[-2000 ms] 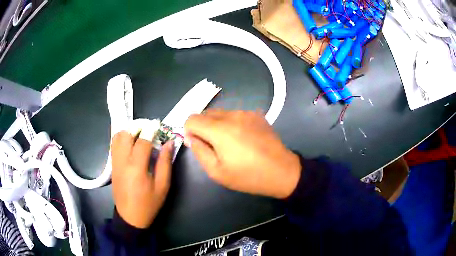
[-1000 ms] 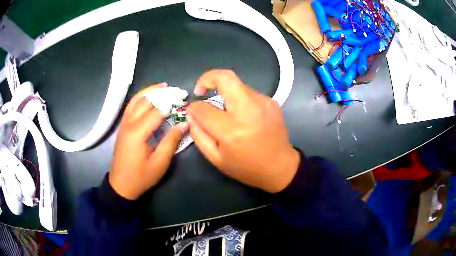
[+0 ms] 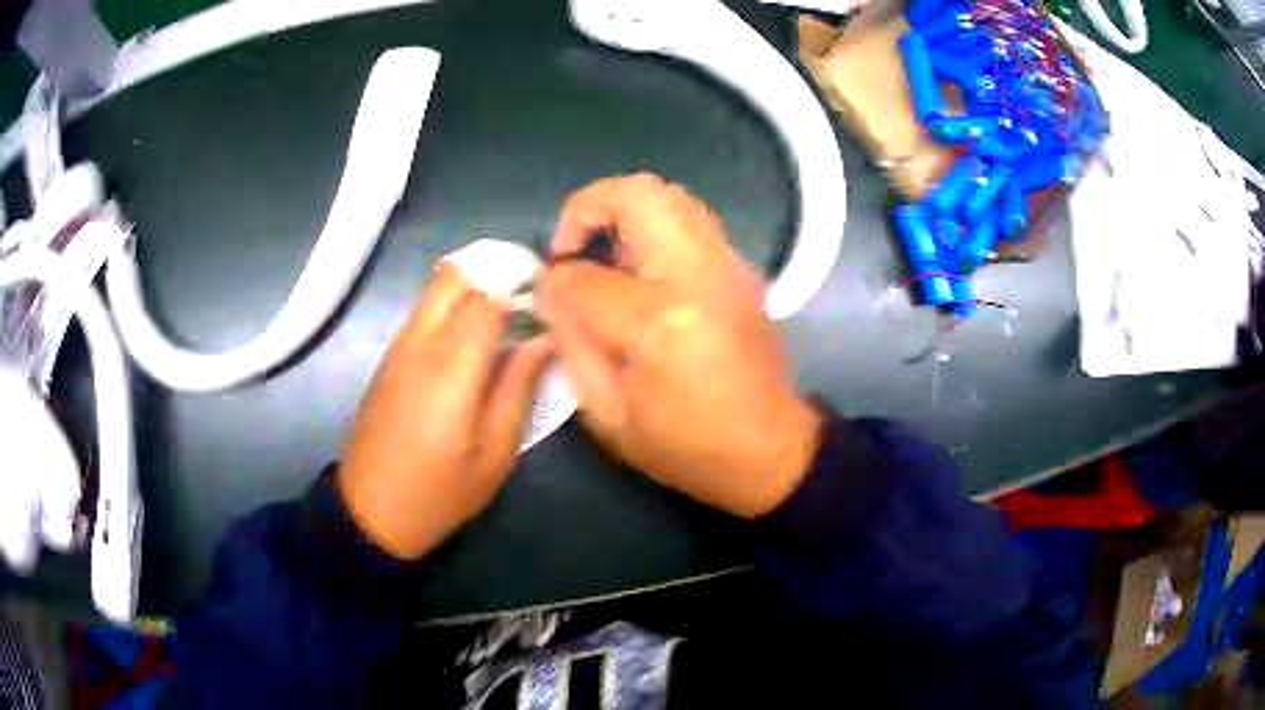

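Observation:
My left hand holds the white round end of a housing, with a small green circuit board between the fingertips. My right hand is beside it, fingers bent, with thin dark and red wires at its fingertips close to the board. Part of the white housing shows below the fingers. The fingers hide most of the board and the wire ends, and the view is blurred. A smooth white curved arm runs from the top and passes behind my right hand.
A white curved arm and a pile of white housings lie at left. Blue battery cells spill from a brown carton at upper right. A white sheet lies at right. The bench edge curves near me.
The round end with the board has turned and risen from the bench into my fingers. The view has shifted, so the cells sit further right. My hands remain together at the board.

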